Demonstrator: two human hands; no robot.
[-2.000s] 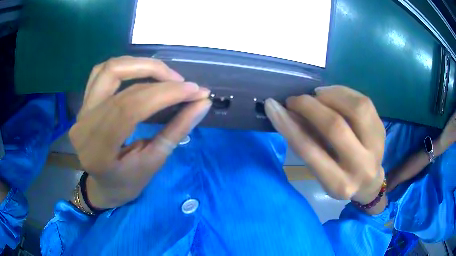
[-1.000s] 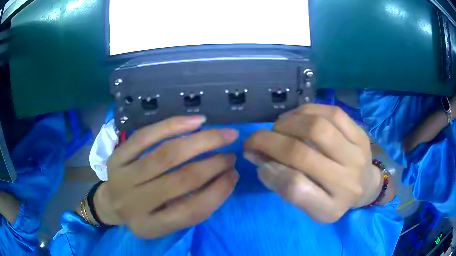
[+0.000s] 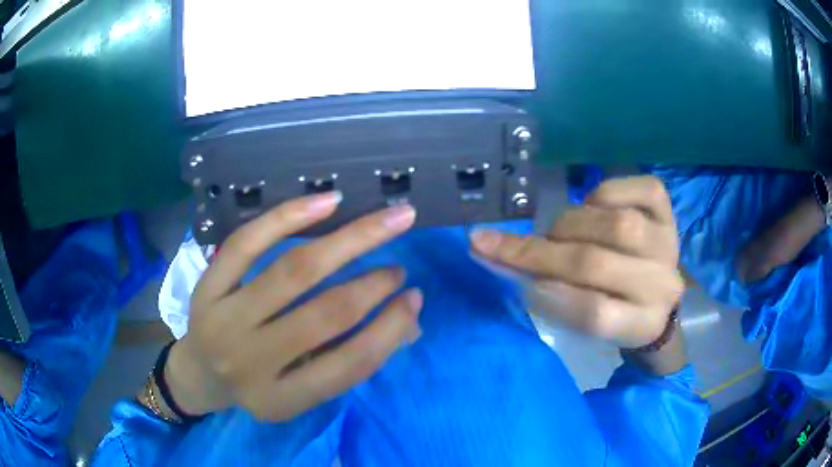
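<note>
The dark grey fixture bar (image 3: pixel 356 149) lies along the near edge of the white panel (image 3: pixel 360 46), with several small black openings in a row and screws at both ends. My left hand (image 3: pixel 296 306) is spread, with two fingertips at the bar's near edge by the middle openings; no held part shows. My right hand (image 3: pixel 598 264) is near the bar's right near corner, fingers curled and slightly blurred, index fingertip just below the rightmost opening. Whether it pinches a small part cannot be told.
The green bench top (image 3: pixel 657 82) spreads on both sides of the panel. A neighbour's blue sleeve and wrist (image 3: pixel 785 239) are at the right, and another blue sleeve (image 3: pixel 64 301) is at the left. Dark rails (image 3: pixel 800 82) run at the far right.
The fingertips were at the openings, then both hands drew down and close together. Now my right hand has moved right, apart from my left; my left fingertips reach the bar. The view has shifted.
</note>
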